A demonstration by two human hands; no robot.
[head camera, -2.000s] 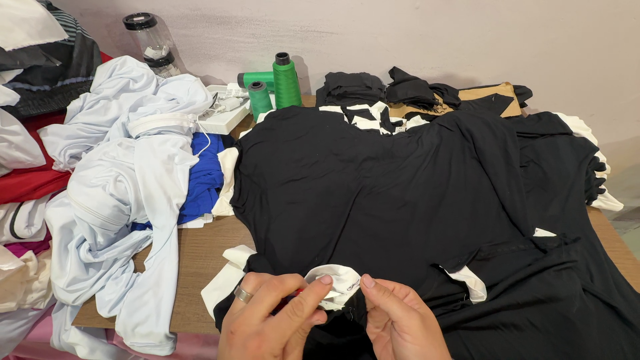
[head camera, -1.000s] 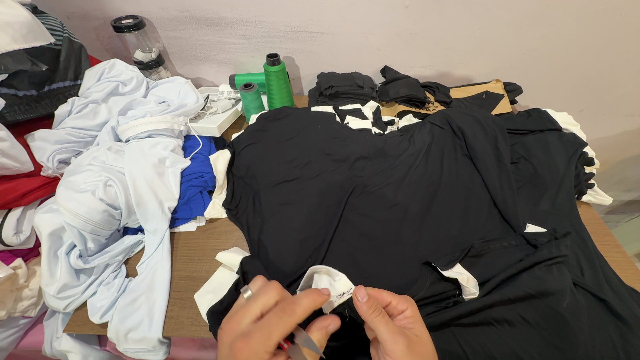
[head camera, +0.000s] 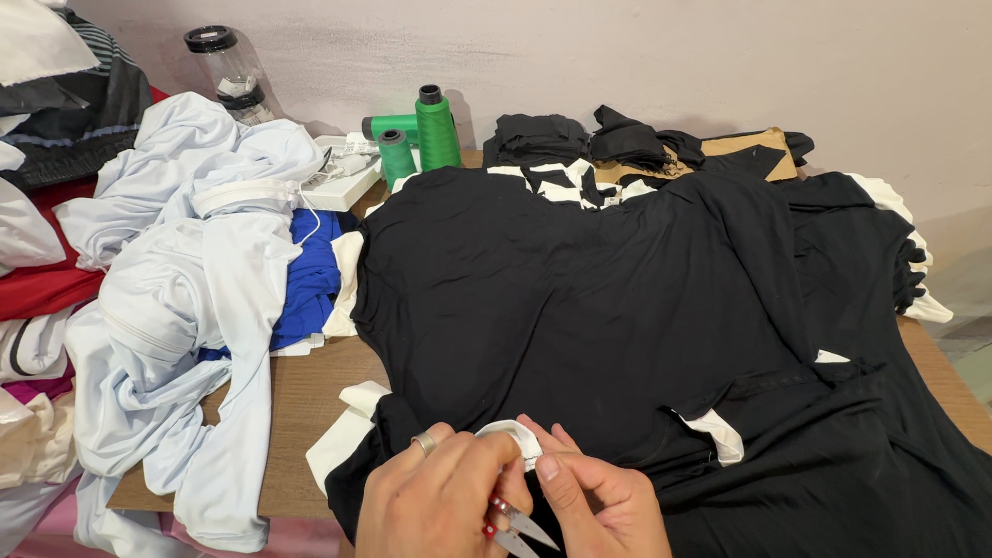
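Near the bottom centre, both hands pinch a white fabric band [head camera: 511, 434] at the edge of a black garment [head camera: 589, 310]. My left hand [head camera: 446, 492] wears a ring and also holds small scissors [head camera: 518, 527] with red parts in its palm, the blades pointing down to the right. My right hand [head camera: 597, 496] grips the band's right end between thumb and fingers, beside a dark stitched line. More white trim [head camera: 717, 438] shows on the garment to the right, and a white strip [head camera: 341, 434] lies to the left.
Light blue garments [head camera: 178, 310] are heaped on the left over the wooden table [head camera: 310, 434], beside blue fabric [head camera: 310, 287]. Green thread cones [head camera: 438, 132], a white tray [head camera: 341, 186], a clear container [head camera: 225, 70] and folded black pieces [head camera: 539, 139] stand along the wall.
The left hand has turned, so the scissor blades show more fully below its fingers. The white band, which stood open between the hands, is now more covered by the left fingers.
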